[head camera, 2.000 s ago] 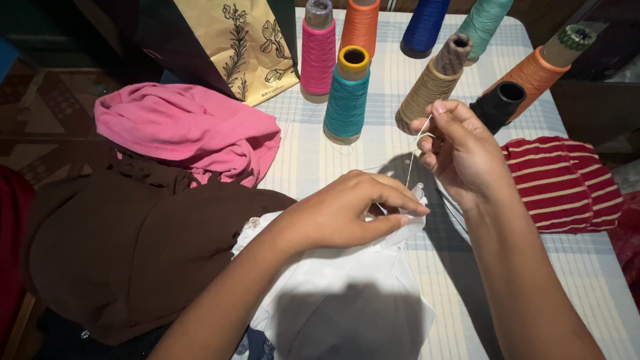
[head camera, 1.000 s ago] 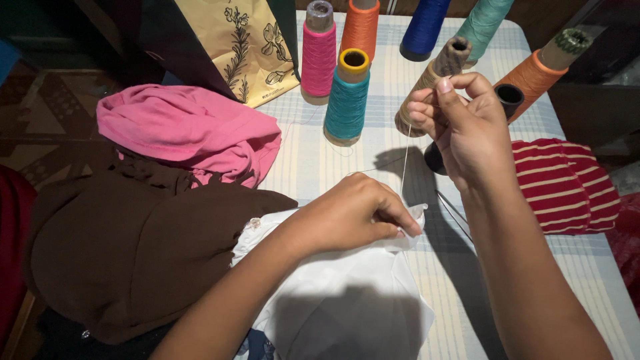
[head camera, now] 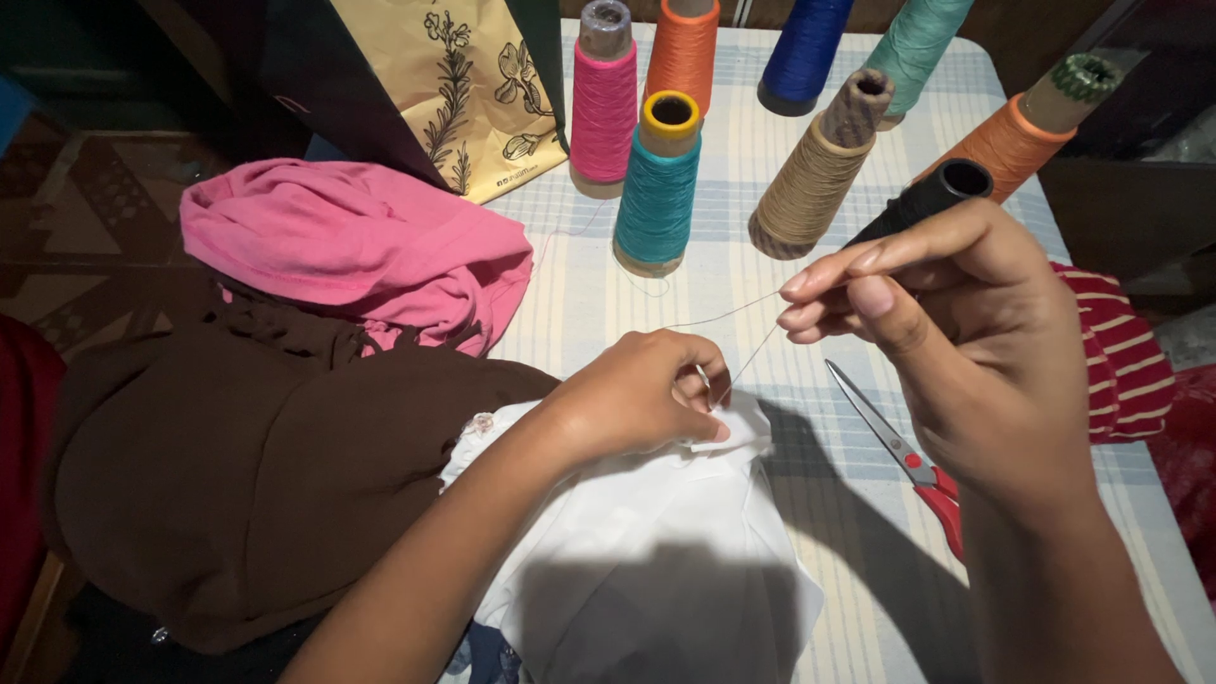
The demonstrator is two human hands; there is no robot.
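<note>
My left hand (head camera: 646,394) pinches the edge of a white cloth garment (head camera: 665,532) between thumb and fingers. Raised to the right of it, my right hand (head camera: 959,351) has its thumb and fingertips together on a thin thread (head camera: 748,366), which runs down to the cloth at my left fingertips. Another length of thread runs left from the right fingertips, behind the left hand. Whether a needle is in the right fingers cannot be told. Scissors with red handles (head camera: 893,442) lie on the tablecloth, partly hidden behind my right wrist.
Cones of thread stand at the back: pink (head camera: 604,119), teal (head camera: 657,199), beige (head camera: 812,180), black (head camera: 917,204), blue (head camera: 806,47) and others. Pink cloth (head camera: 351,237) and brown cloth (head camera: 266,456) lie left, a paper bag (head camera: 465,85) behind. Red striped cloth (head camera: 1121,351) lies right.
My right hand, earlier higher up in front of the beige cone, has come lower and to the right. More of the scissors shows. The left hand stays at the white cloth.
</note>
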